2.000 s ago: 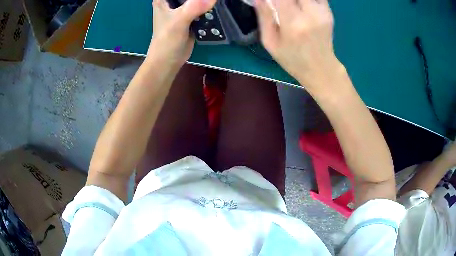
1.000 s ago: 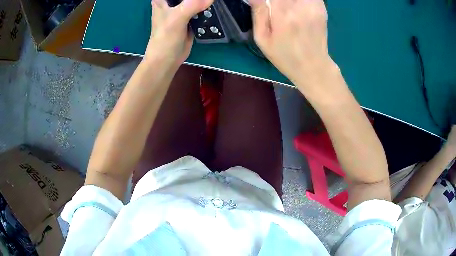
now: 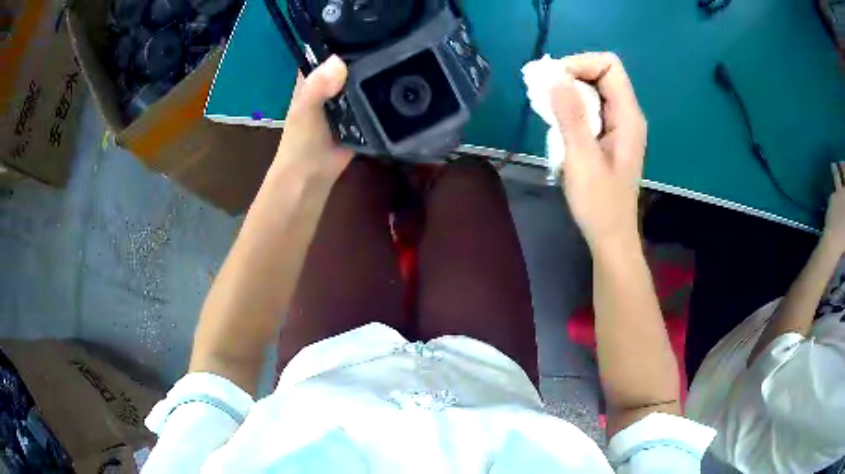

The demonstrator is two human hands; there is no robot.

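A black security camera [image 3: 408,97] is held up over the table's near edge, its square lens window with a round lens facing me. A rounded head is above the window, cut off by the top of the picture. My left hand [image 3: 320,120] grips the camera's left side, thumb on the housing; its other fingers are hidden. My right hand [image 3: 602,139] is to the right of the camera, apart from it, holding a crumpled white wiping cloth [image 3: 561,102].
The green table [image 3: 649,93] bears black cables [image 3: 741,111] at right. An open carton [image 3: 199,153] of black round parts stands at left, another carton [image 3: 83,398] at lower left. A red stool [image 3: 672,287] and another person's arm [image 3: 801,268] are at right.
The camera has come lower and nearer, and its lens window now faces me. My right hand has moved off the camera to the right, with the white cloth now plainly visible.
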